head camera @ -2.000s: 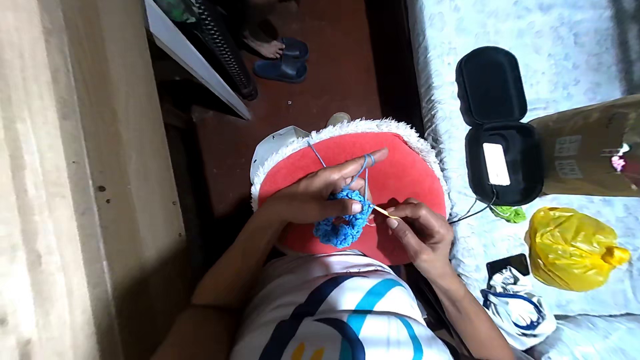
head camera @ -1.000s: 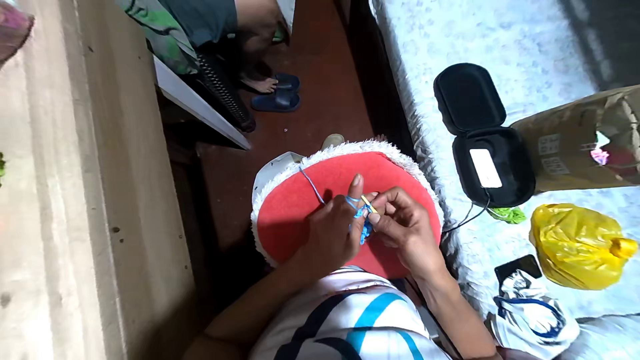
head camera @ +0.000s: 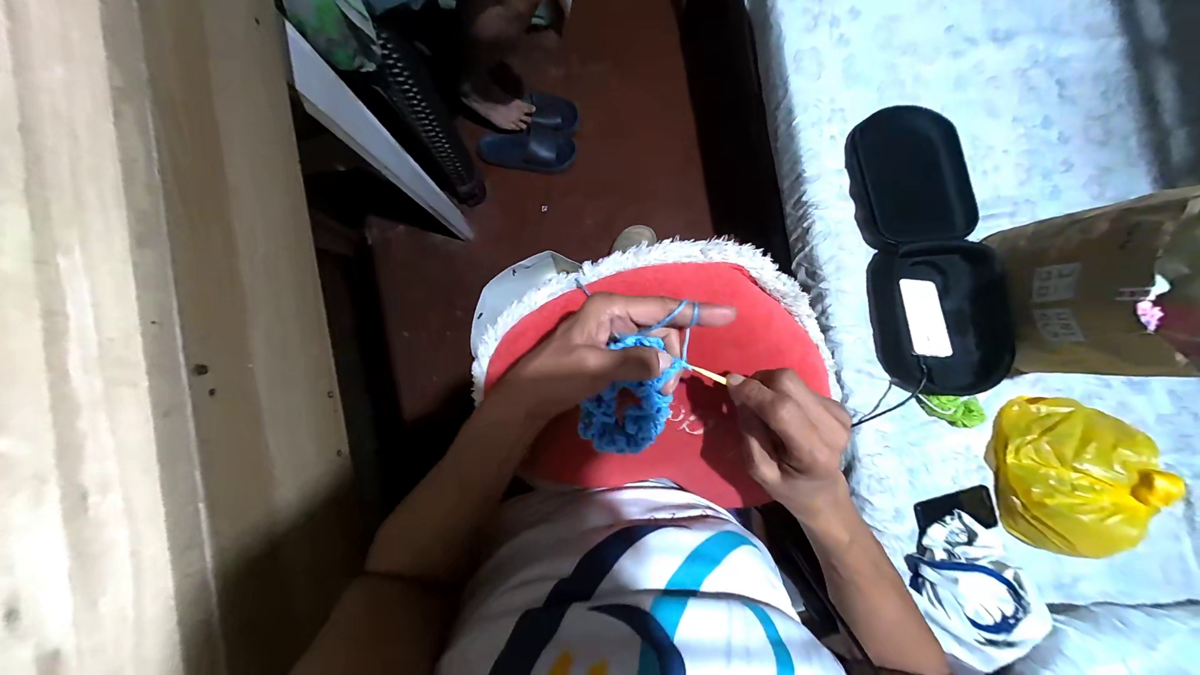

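Note:
A blue crocheted piece (head camera: 623, 427) hangs from my left hand (head camera: 614, 347), pinched between the thumb and fingers. Blue yarn (head camera: 695, 328) loops round the extended index finger of that hand and runs down to the work. My right hand (head camera: 792, 427) grips a thin yellowish crochet hook (head camera: 708, 375), whose tip meets the edge of the blue piece. Both hands are over a round red cushion (head camera: 562, 459) with a white fluffy rim, on my lap. The tip of the hook is too small to make out.
To the right, a pale bedspread (head camera: 844, 56) bears an open black case (head camera: 994, 319), a cardboard box (head camera: 1078, 281), green yarn (head camera: 954, 409), a yellow plastic bag (head camera: 1073, 478), a dark phone (head camera: 956, 509) and a white cloth bundle (head camera: 975, 591). Wooden boards (head camera: 225, 375) stand left; another person's foot (head camera: 502, 111) is by slippers (head camera: 530, 150).
My hands were close together over the blue piece one second ago. Now they are farther apart, the left index finger stretches out to the right, and more of the blue piece shows.

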